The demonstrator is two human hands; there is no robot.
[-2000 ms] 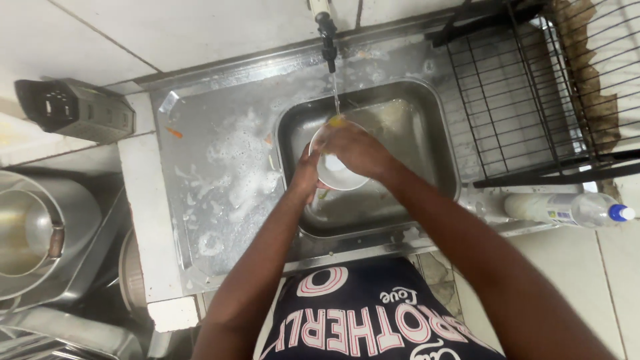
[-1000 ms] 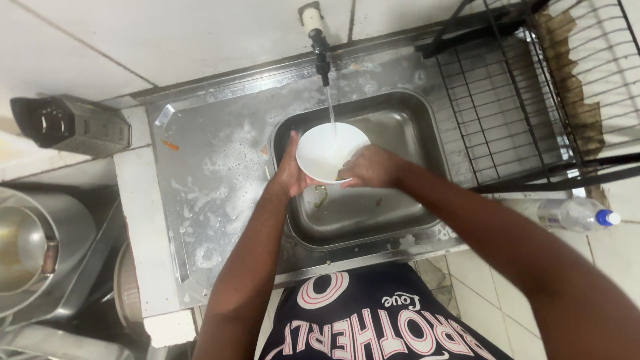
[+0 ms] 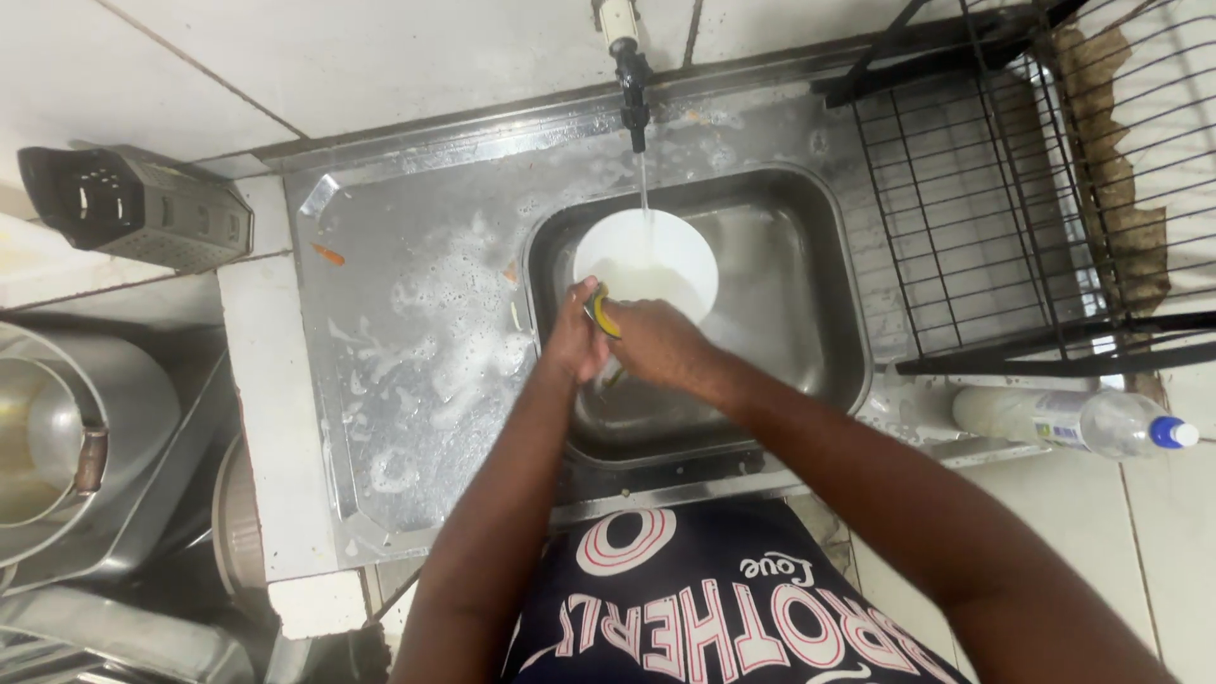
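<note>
Water runs from a black-tipped faucet [image 3: 634, 100] into a white bowl [image 3: 655, 252] in the upper left of the steel sink basin [image 3: 798, 380]. Below the bowl's near rim, my left hand [image 3: 578, 332] and my right hand [image 3: 660, 342] are close together. A yellow and dark sponge [image 3: 602, 312] sits between them, gripped by my right hand, with the left fingertips at its edge. Whether the left hand also holds the sponge or supports the bowl is hidden.
Suds and an orange scrap [image 3: 329, 254] lie on the steel drainboard [image 3: 427, 380]. A box grater [image 3: 142, 204] stands at the left, above metal pots [image 3: 123, 399]. At the right are a black wire dish rack [image 3: 940, 218] and a clear plastic bottle [image 3: 1073, 418] with a blue cap.
A second ago my left hand held the bowl's side and my right hand was at its near rim. Now both hands meet below the near left rim, and the sponge shows between them.
</note>
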